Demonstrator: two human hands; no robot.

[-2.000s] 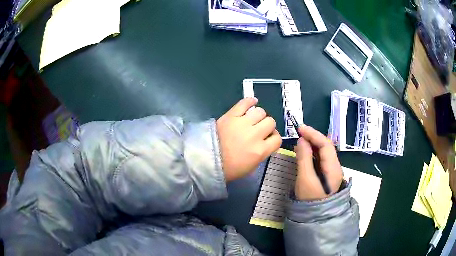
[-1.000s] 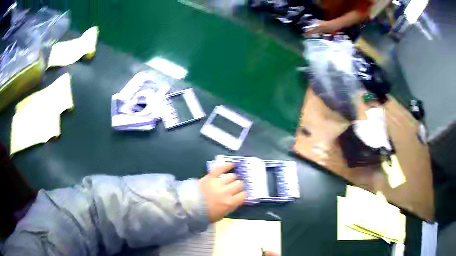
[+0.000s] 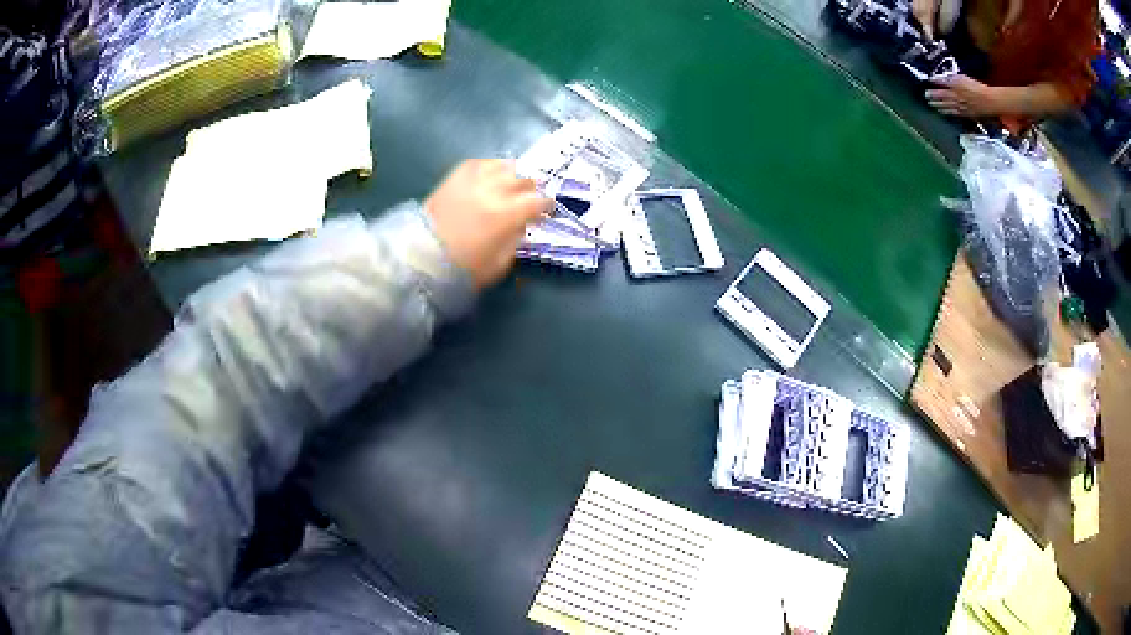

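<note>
My left hand (image 3: 486, 223) is at the loose pile of white plastic housings (image 3: 593, 176) at the far side of the mat, blurred; whether its fingers grip a housing cannot be told. My right hand (image 3: 804, 630) shows only as a fingertip at the bottom edge, with the thin dark tip of the tweezers (image 3: 785, 615) over the strip sheet. The adhesive strip sheet (image 3: 633, 558) is ruled on its left part and blank on its right. The overlapping housing stack (image 3: 812, 444) lies beyond the sheet.
Two loose housings (image 3: 671, 232) (image 3: 774, 308) lie right of the pile. Pale yellow release papers lie at the left (image 3: 267, 168) and lower right (image 3: 1015, 583). A strip bundle (image 3: 199, 77) is far left. A brown board (image 3: 980, 372) with a clear bag (image 3: 1015, 223) is at right. A person's hand (image 3: 965, 96) shows top right.
My left hand has moved from the housing it held, to the stack, then to the far pile. The housing worked on has left its place. My right hand is now mostly out of view.
</note>
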